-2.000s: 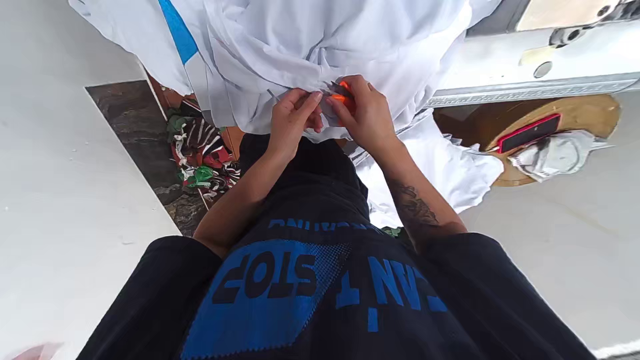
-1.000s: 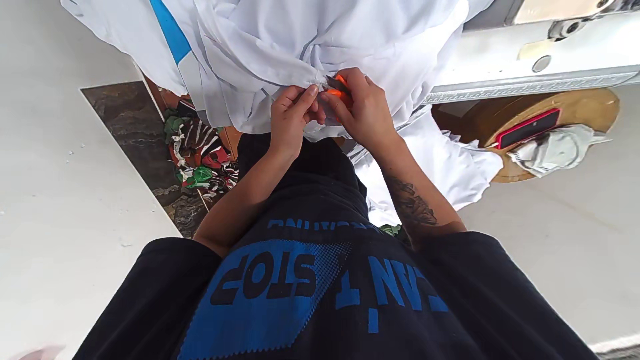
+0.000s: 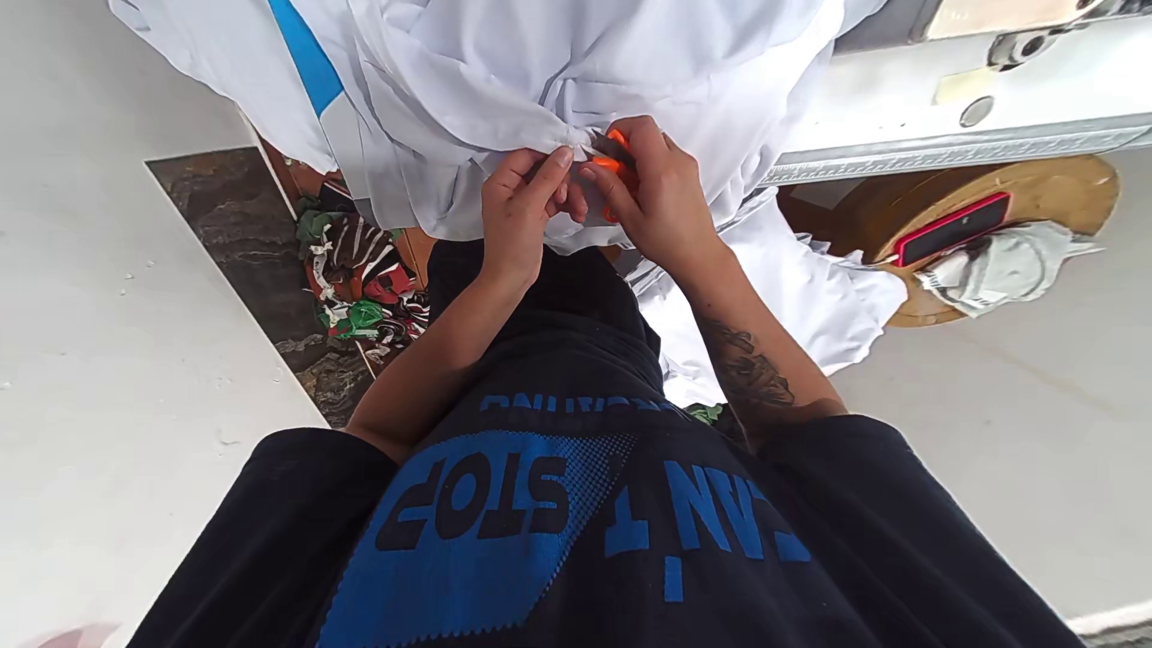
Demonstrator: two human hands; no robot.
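A large heap of gathered white fabric (image 3: pixel 504 81) fills the top middle, with a bright blue strip (image 3: pixel 306 54) at its left. My left hand (image 3: pixel 526 207) pinches the fabric's edge between thumb and forefinger. Small scissors with orange handles (image 3: pixel 607 165) are in my right hand (image 3: pixel 661 193), their dark blades pointing left at the cloth beside my left fingertips. My right fingers hide part of the handles, and whether the blades are closed on the cloth cannot be told.
At the upper right is a white sewing machine bed (image 3: pixel 1071 81) with a ruler strip (image 3: pixel 954 148) along its edge. Below it, a round wooden stool (image 3: pixel 1093 184) bears a red-edged phone (image 3: pixel 952 229) and a crumpled white cloth (image 3: pixel 1008 265). More white fabric (image 3: pixel 792 306) hangs right of my legs; patterned cloth scraps (image 3: pixel 360 270) lie left.
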